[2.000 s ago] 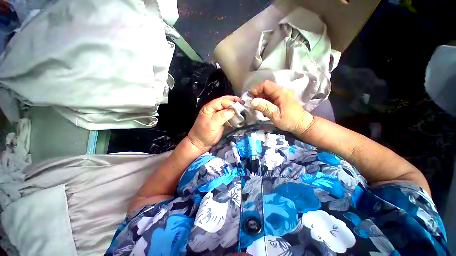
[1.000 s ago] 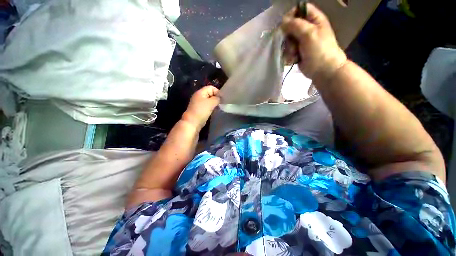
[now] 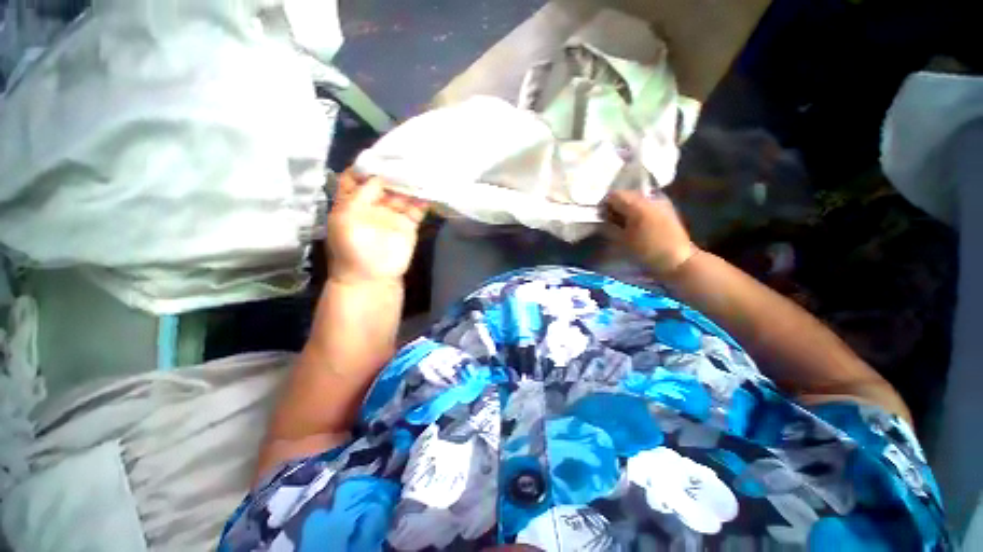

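An off-white garment [image 3: 474, 146] is stretched between my two hands over my lap, its near edge running from hand to hand. My left hand [image 3: 375, 224] holds the left end of that edge, palm partly up, fingertips under the cloth. My right hand [image 3: 645, 229] pinches the right end with its fingers curled. A small dark shape shows at the right fingertips; I cannot tell what it is. The rest of the garment lies bunched beyond the hands on a light tan chair [image 3: 706, 38].
A thick pale garment stack [image 3: 162, 140] is at upper left on a pale green support [image 3: 92, 323]. A beige garment pile [image 3: 183, 431] lies lower left. A white-covered table [image 3: 932, 140] is at the right edge. The floor is dark.
My right hand has come down and back from over the chair to the garment's near edge. My left hand has moved left, and the edge is now stretched between both hands.
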